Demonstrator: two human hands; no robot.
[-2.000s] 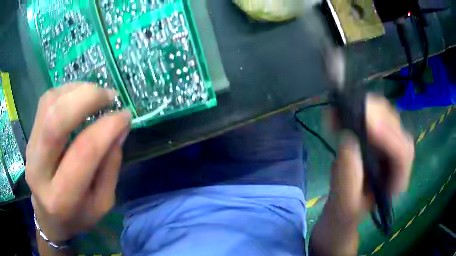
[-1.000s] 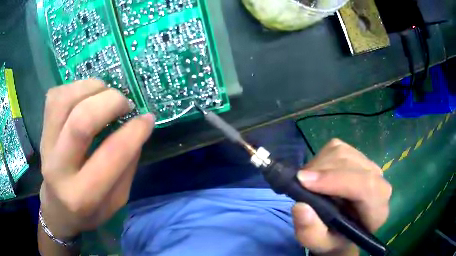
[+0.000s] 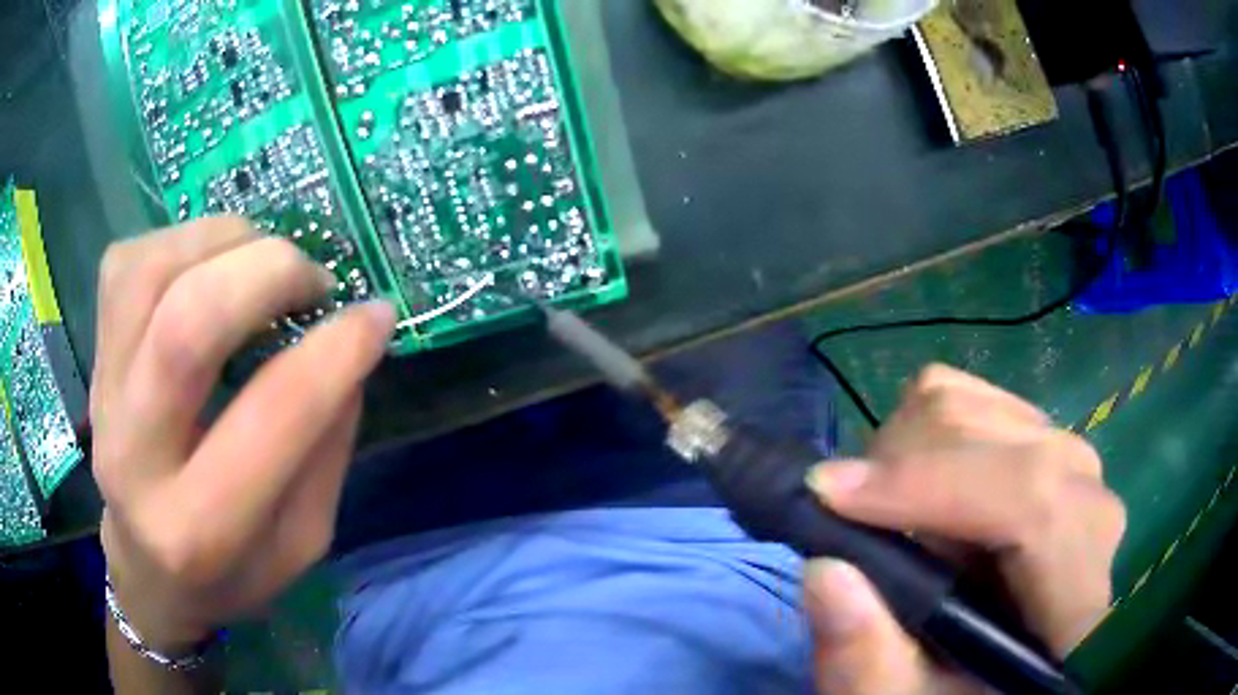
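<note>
Two green printed circuit boards (image 3: 469, 177) lie side by side, solder side up, on the bench. My left hand (image 3: 224, 421), bare, pinches a thin white solder wire (image 3: 448, 311) between thumb and forefinger over the boards' near edge. The wire's free end is over the right board's lower part. My right hand (image 3: 964, 523), bare, holds the black soldering iron (image 3: 781, 496) like a pen. Its grey tip points up-left at the right board's near edge; whether it touches is unclear. The wire end and tip are apart.
A translucent mat (image 3: 627, 204) lies under the boards. A whitish-yellow tub (image 3: 760, 41) and a yellow-brown sponge tray (image 3: 988, 68) are at the far right, beside a black station (image 3: 1086, 41) with a red light. More boards (image 3: 41, 367) lie at left. A black cord (image 3: 950, 322) hangs past the bench edge.
The iron came from the right beside the tub to the boards' near edge, then drew slightly back. My left hand and wire moved right, then slightly left again.
</note>
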